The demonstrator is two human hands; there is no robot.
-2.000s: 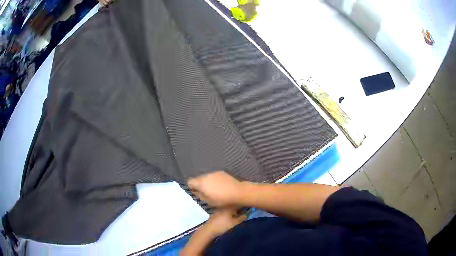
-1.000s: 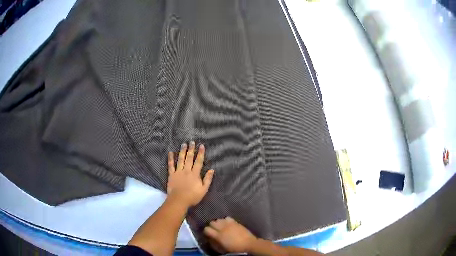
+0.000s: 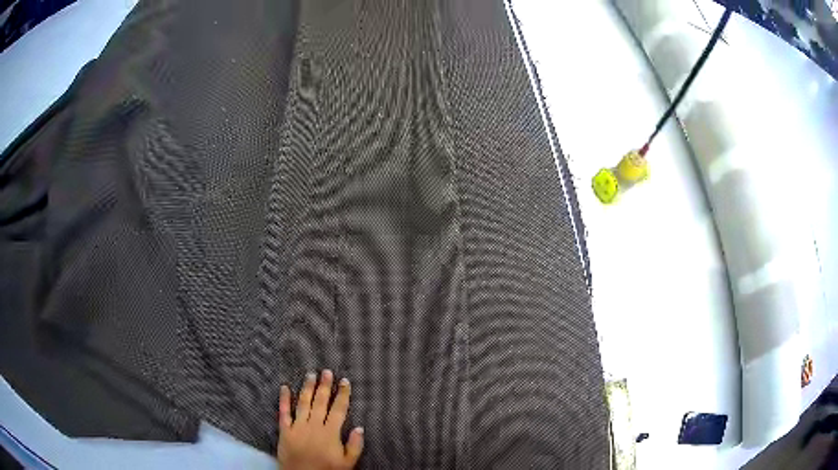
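Grey-brown fabric (image 3: 386, 229) with a fine mesh-like texture covers most of the table in front of me. It is flatter on the right and lies in loose folds on the left. My left hand (image 3: 317, 427) lies flat on it at the bottom, palm down, fingers spread, holding nothing; its wrist is cut off by the lower edge. My right hand is out of the picture. A whitish edge line (image 3: 562, 165) borders the fabric on the right.
A yellow strip (image 3: 620, 427) lies beside the fabric's right edge. A yellow piece (image 3: 630, 168) hangs on a dark cord. A long pale roll (image 3: 735, 211) lies on the right. A black phone (image 3: 703, 428) is near its lower end. White table surface (image 3: 234, 450) shows at lower left.
My view has shifted, and both hands have moved down in it; the right has left the picture. The left still lies on the fabric. The hanging yellow piece has come into full view.
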